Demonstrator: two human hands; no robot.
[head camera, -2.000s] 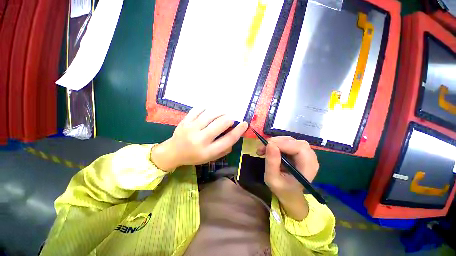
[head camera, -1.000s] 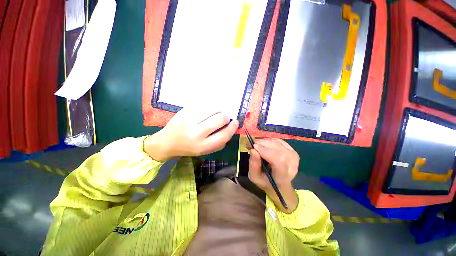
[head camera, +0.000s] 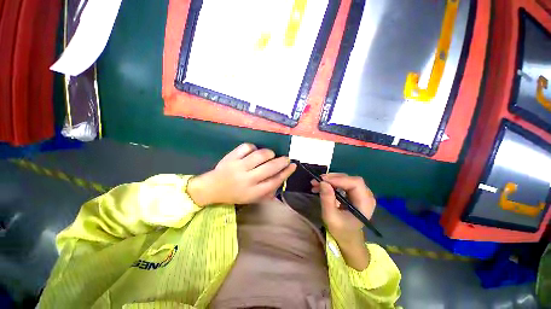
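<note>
My right hand (head camera: 345, 202) holds a slim black stick (head camera: 356, 212), tweezers or a pick, its tip pointing up-left to my left fingertips. My left hand (head camera: 244, 175) is at the bench's front edge, fingers bent and together; whether it pinches a small piece cannot be told. Between the hands lies a liner strip (head camera: 311, 151), white above with a black block below. Beyond it, a red-orange foam tray (head camera: 199, 111) holds two modules: a bright white-backed one (head camera: 248, 66) on the left and a silver one (head camera: 386, 78) with an orange flex cable (head camera: 436, 72) on the right.
Stacked red foam (head camera: 24, 78) stands at the far left. A curling white sheet (head camera: 90, 36) lies over a clear-wrapped dark strip pack (head camera: 83, 105). Another red tray (head camera: 462, 211) with two modules is at the right. The green mat (head camera: 136, 78) lies under the main tray.
Both hands have left the left module's lower right corner and are now over the liner strip at the bench edge. That corner is uncovered. The black stick is still in my right hand.
</note>
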